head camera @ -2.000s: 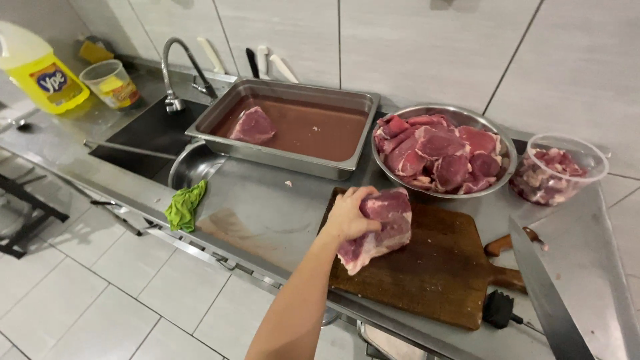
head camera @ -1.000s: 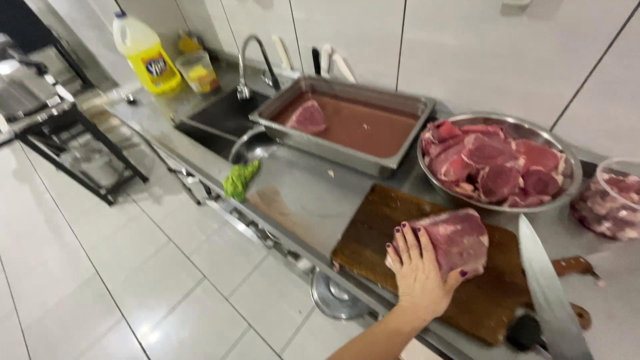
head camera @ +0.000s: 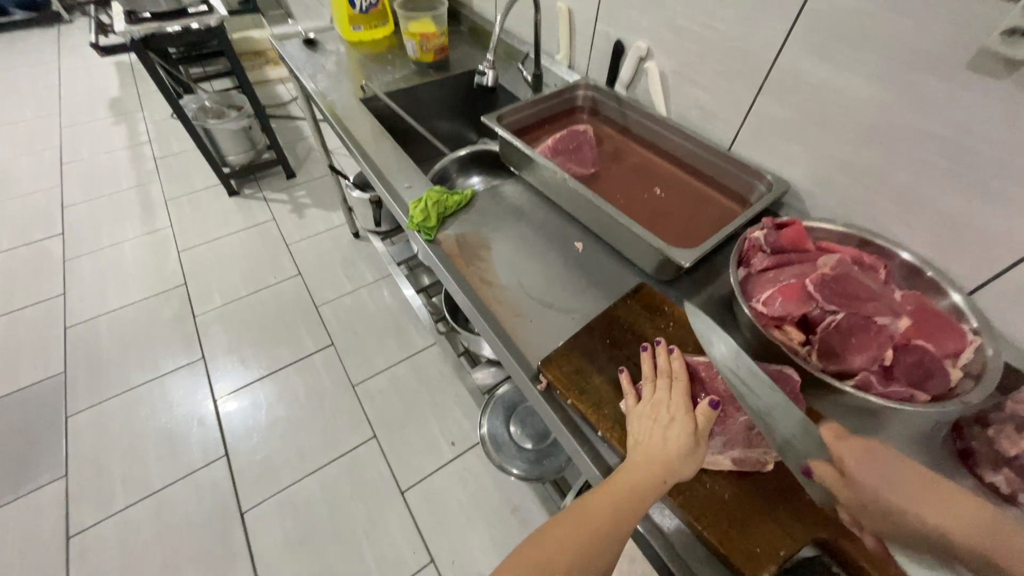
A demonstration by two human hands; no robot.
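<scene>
A slab of raw meat [head camera: 740, 428] lies on a dark wooden cutting board [head camera: 608, 336]. My left hand [head camera: 666, 416] rests flat on the meat's left part, fingers extended. From the right comes my right hand [head camera: 872, 480], a little blurred, closed around a large kitchen knife [head camera: 752, 392]. The blade points up and left, over the meat; whether its edge touches the meat I cannot tell. Behind the board stands a round metal bowl [head camera: 988, 360] heaped with cut raw meat [head camera: 852, 304].
A deep steel pan [head camera: 588, 196] holds reddish liquid and a meat chunk [head camera: 572, 150]. Further left are a green cloth [head camera: 436, 210], a sink [head camera: 448, 112] with a faucet [head camera: 488, 72], a plastic tub [head camera: 424, 36] and a yellow bottle [head camera: 364, 20]. More meat [head camera: 996, 444] sits at the right edge.
My right hand has come into view with the knife, its blade now over the meat. My left hand is still on the meat. The view has swung left and down.
</scene>
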